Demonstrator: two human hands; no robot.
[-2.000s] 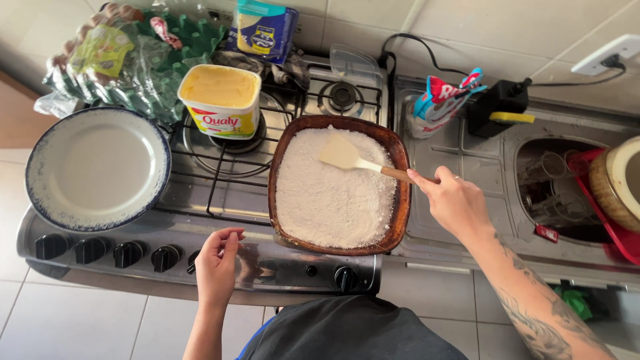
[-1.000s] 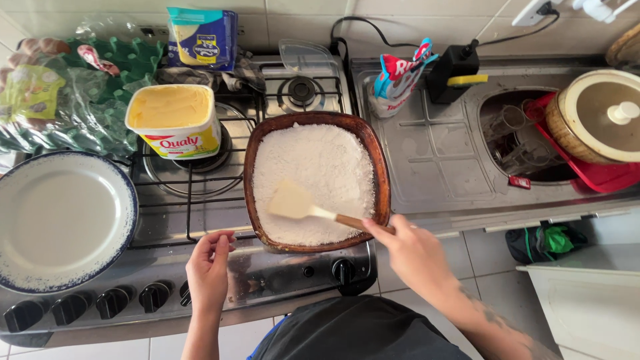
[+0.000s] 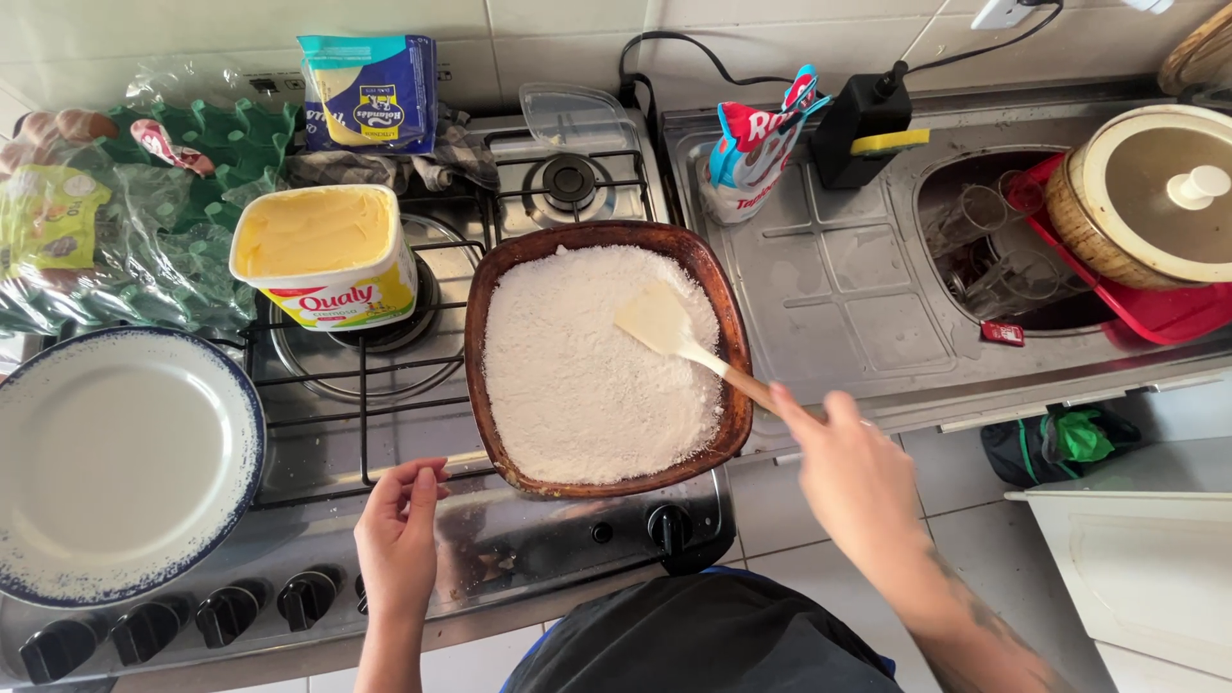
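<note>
My right hand grips the wooden handle of a cream-coloured spatula. The spatula's blade lies on a layer of white granular tapioca-like flour, which fills a square brown pan on the stove's front right. My left hand holds nothing; it hovers by the stove's front edge, left of the pan, with its fingers loosely curled. Left of the pan, an uncovered margarine tub stands on the grate. A white plate with a speckled blue rim sits at the far left.
Behind the tub are a blue cheese packet, a cloth and green egg trays under plastic. A tapioca bag and a black box with a yellow sponge stand beside the sink, which holds glasses. A lidded pot rests on a red tray.
My right hand has moved the spatula over the white flour, from the upper part to the lower left, then to the right side. My left hand stays near the stove's front edge. The view has shifted.
</note>
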